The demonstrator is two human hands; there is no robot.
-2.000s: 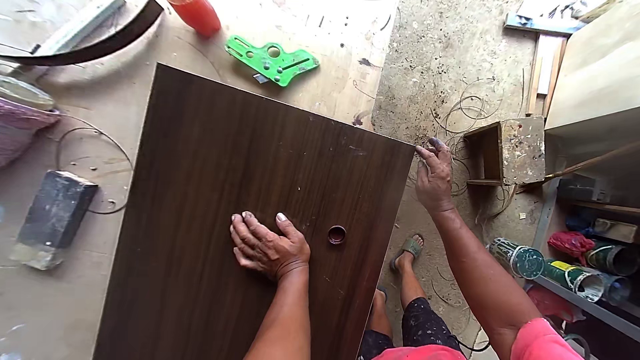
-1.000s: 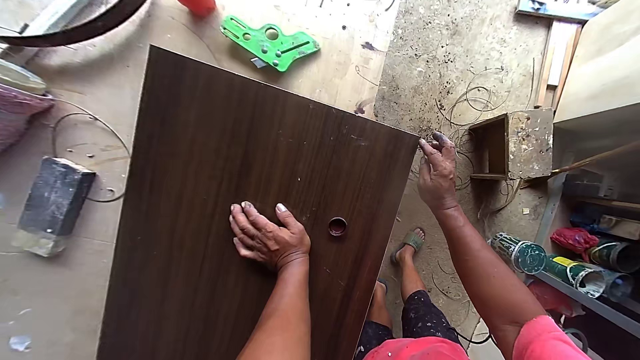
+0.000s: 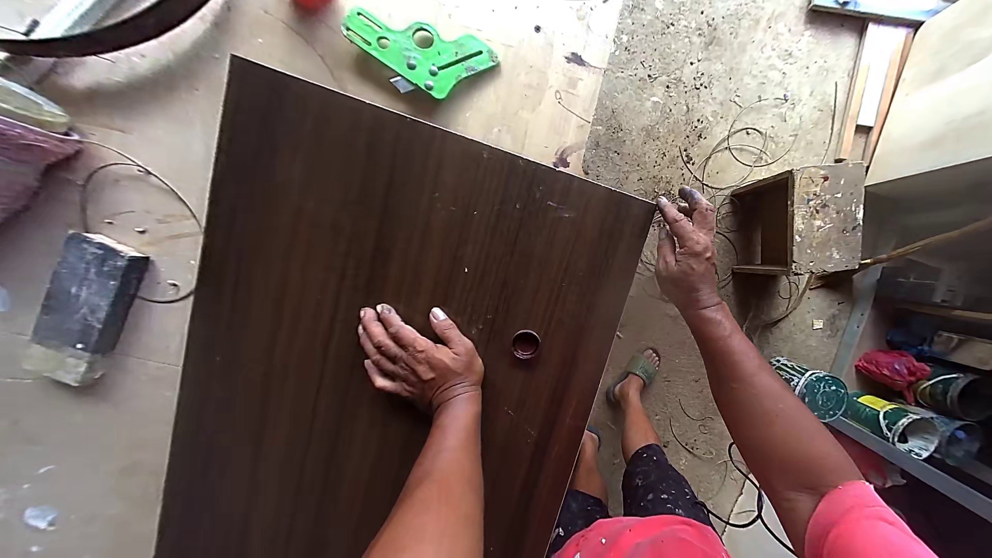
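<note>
A dark brown wood-grain panel (image 3: 310, 256) lies at a slant on the work table, its lower end out of frame. My left hand (image 3: 422, 356) rests on its face, palm down with the fingers spread. To the right of that hand, a small round dark red cap or recess (image 3: 525, 344) shows on the panel; I cannot tell which. At the panel's upper right corner is my right hand (image 3: 688, 248), its fingertips at the edge and its fingers partly bent. Beyond the panel's far edge lies a bright green slotted jig (image 3: 422, 50).
A black block (image 3: 89, 291) and thin curled strips lie left of the panel on the table (image 3: 116, 434). On the floor to the right stands a paint-spotted wooden box (image 3: 828, 217). Paint cans (image 3: 821, 394) sit on a shelf at the lower right.
</note>
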